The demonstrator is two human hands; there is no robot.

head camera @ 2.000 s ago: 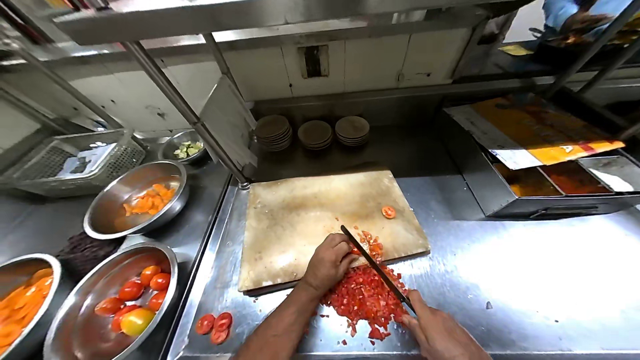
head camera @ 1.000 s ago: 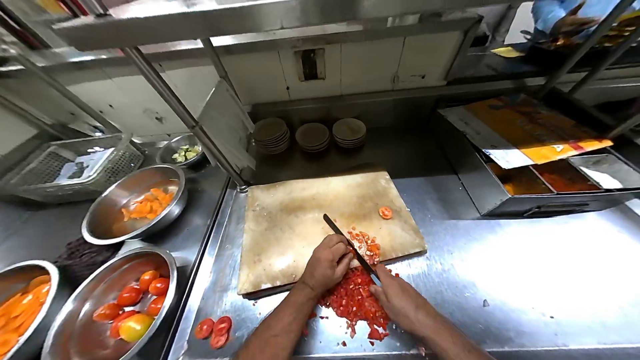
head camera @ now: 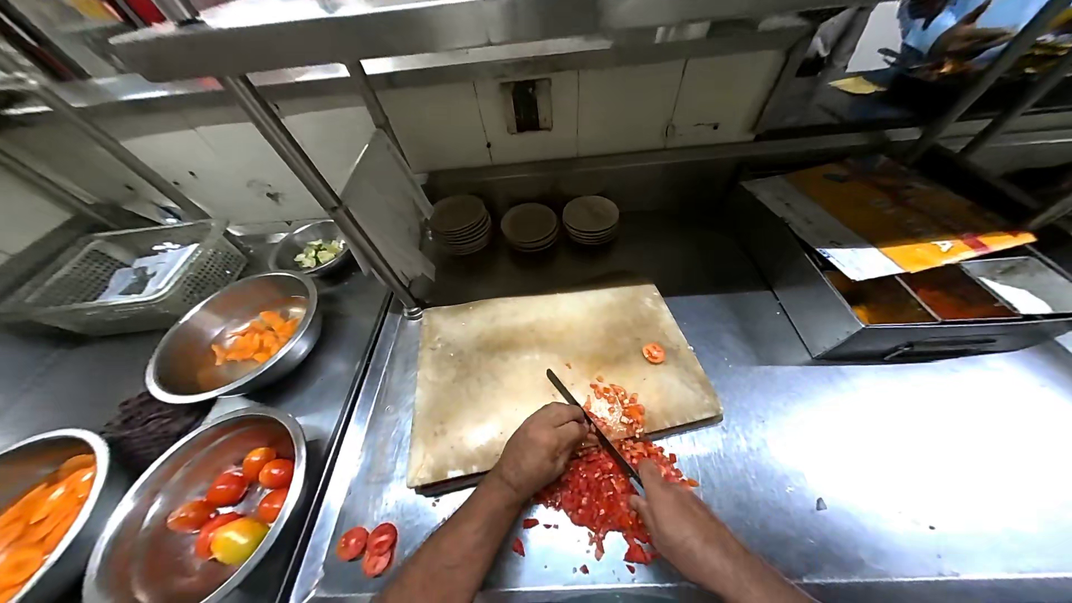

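Note:
My right hand point(head camera: 670, 511) is closed on the handle of a kitchen knife point(head camera: 593, 427), whose blade slants up and left over the near edge of a worn cutting board point(head camera: 536, 360). My left hand point(head camera: 544, 444) is beside the blade with its fingers curled; whether it holds a piece under them is hidden. Chopped tomato point(head camera: 595, 490) lies in a heap on the steel counter against the board's near edge, and some bits point(head camera: 615, 406) lie on the board. A tomato slice point(head camera: 654, 353) sits at the board's right side. Several cut tomato slices point(head camera: 378, 563) lie on the counter at the lower left.
Steel bowls at left hold whole tomatoes point(head camera: 227, 488), cut orange pieces point(head camera: 260, 337) and orange slices point(head camera: 42, 519). Stacked plates point(head camera: 531, 224) stand behind the board. At right is a steel container box point(head camera: 946, 335) under a printed packet point(head camera: 904, 213). Shelf posts rise behind. Another person point(head camera: 955, 33) is at far right.
The knife first moved up and left together with my right hand, which came closer to my left hand; it has since moved slightly back down. My left hand stays near the board's near edge.

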